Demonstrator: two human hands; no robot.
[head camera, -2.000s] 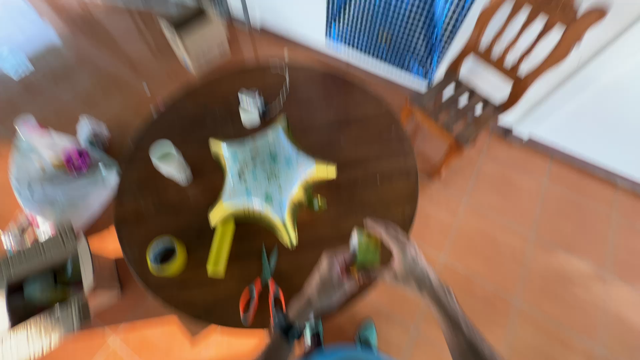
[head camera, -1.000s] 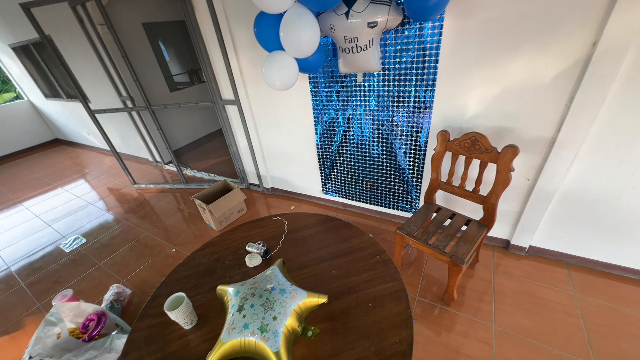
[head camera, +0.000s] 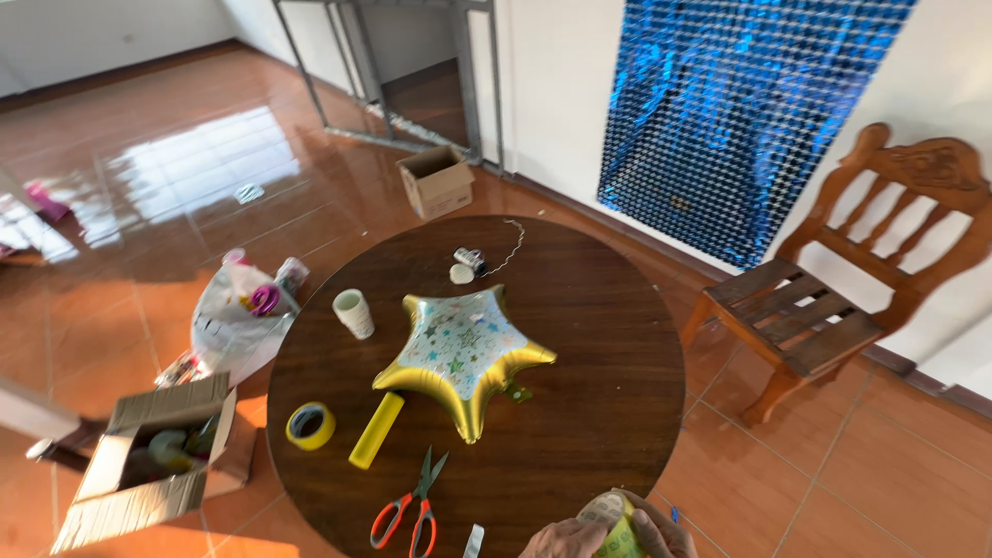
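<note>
At the bottom right, over the edge of the round wooden table (head camera: 589, 387), my left hand (head camera: 564, 538) and my right hand (head camera: 663, 532) hold a roll of yellow-green tape (head camera: 618, 535) between them. The star-shaped foil balloon (head camera: 461, 341), gold with a starred white face, lies mid-table. Scissors with orange handles (head camera: 411, 504) rest with blades apart, left of my hands, and a small white strip (head camera: 474, 541) lies beside them. Nearer the left rim are a yellow tape roll (head camera: 311, 426), a yellow plastic piece (head camera: 377, 430) and a paper cup (head camera: 354, 314).
A white spool (head camera: 462, 273) and string (head camera: 514, 248) lie toward the table's far side. A wooden chair (head camera: 798, 318) stands right, beside a blue foil curtain (head camera: 744, 116). An open cardboard box (head camera: 440, 190), a plastic bag (head camera: 232, 325) and another filled box (head camera: 159, 504) are on the floor.
The view has tipped down from the wall, and both hands, out of sight one second ago, are back in the frame. The balloon still lies on the table.
</note>
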